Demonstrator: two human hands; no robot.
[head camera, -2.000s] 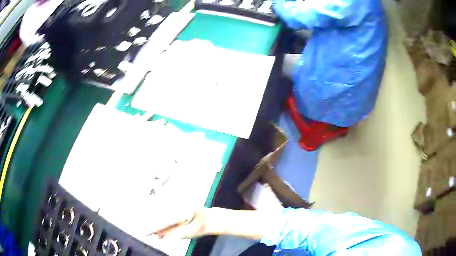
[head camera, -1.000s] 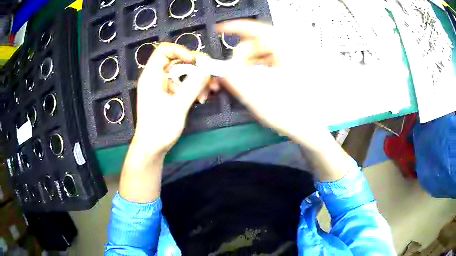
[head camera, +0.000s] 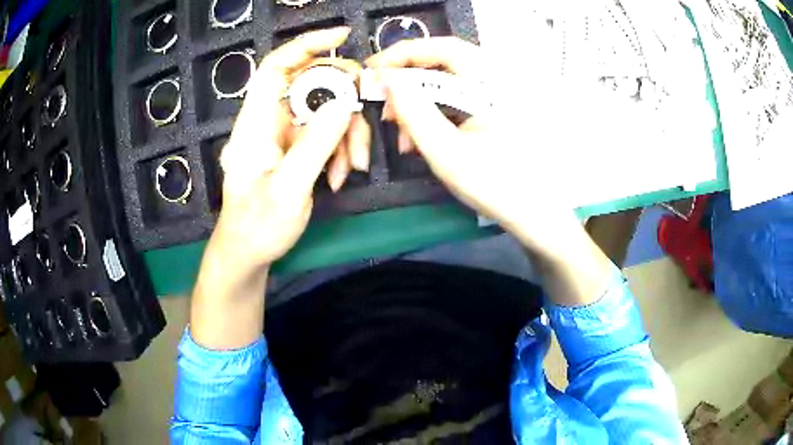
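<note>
My left hand (head camera: 274, 161) holds a round watch head (head camera: 318, 94) with a white rim and dark centre, above the black foam tray (head camera: 196, 211). My right hand (head camera: 461, 143) pinches a white strap (head camera: 435, 85) with a row of small dark holes. The strap's near end meets or almost touches the right side of the watch head; I cannot tell whether it is joined. The fingers hide part of the strap and its far end blends into the bright background.
Ring-like watch heads sit in the tray pockets. A second black tray stack (head camera: 130, 300) is at the left. A white paper sheet (head camera: 626, 165) bears a strap pile at the right, with another sheet (head camera: 769, 165) beyond. A blue-clad person (head camera: 756, 261) is at the right edge.
The view has swung from the sheets to the trays. Since one second ago, the held watch head has turned face up more clearly, and the right fingers have closed in beside it with the strap.
</note>
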